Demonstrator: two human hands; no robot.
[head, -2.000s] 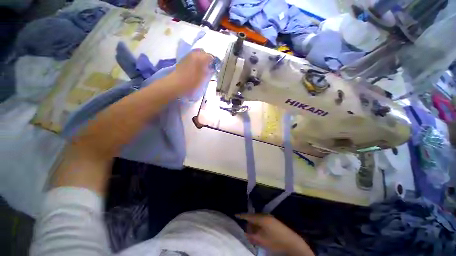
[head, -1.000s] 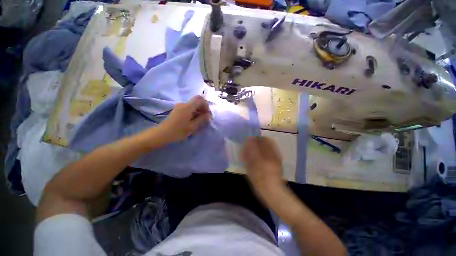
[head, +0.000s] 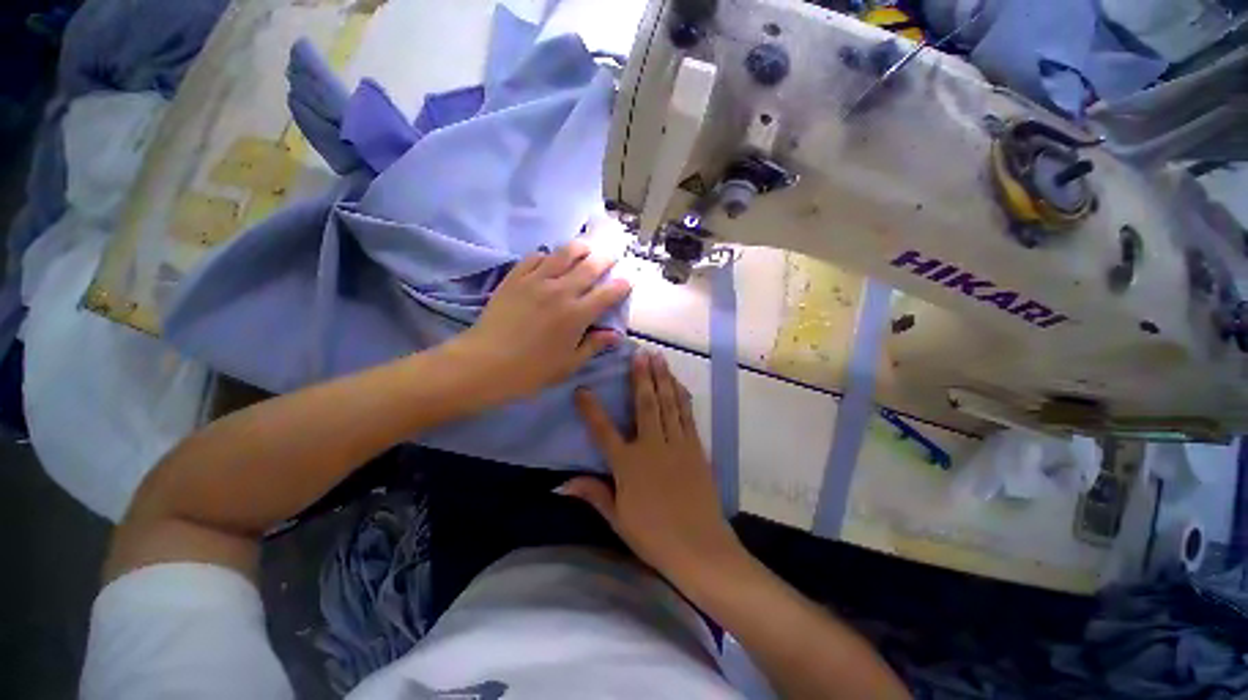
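Observation:
A light blue garment piece point(head: 465, 192) lies in folds on the table left of the needle. Stiffer violet-blue flaps point(head: 377, 126) stick up at its upper left. My left hand point(head: 548, 321) presses on the cloth beside the presser foot point(head: 680, 249), fingers bent. My right hand point(head: 657, 465) lies flat with spread fingers on the cloth's right edge near the table front. A narrow light blue strip point(head: 724, 397) runs from the needle area to the table front. A second length of strip point(head: 854, 410) hangs farther right.
The HIKARI machine head point(head: 876, 205) fills the upper right. Blue snips point(head: 914, 435) and crumpled translucent plastic point(head: 1020, 468) lie right of the strips. A pale spool point(head: 1193, 544) is at the right end. Cloth is heaped at the left and lower right.
The garment piece has come down beside the needle. My left hand has lowered from beside the machine head onto it. My right hand has moved up from below the table edge onto the cloth.

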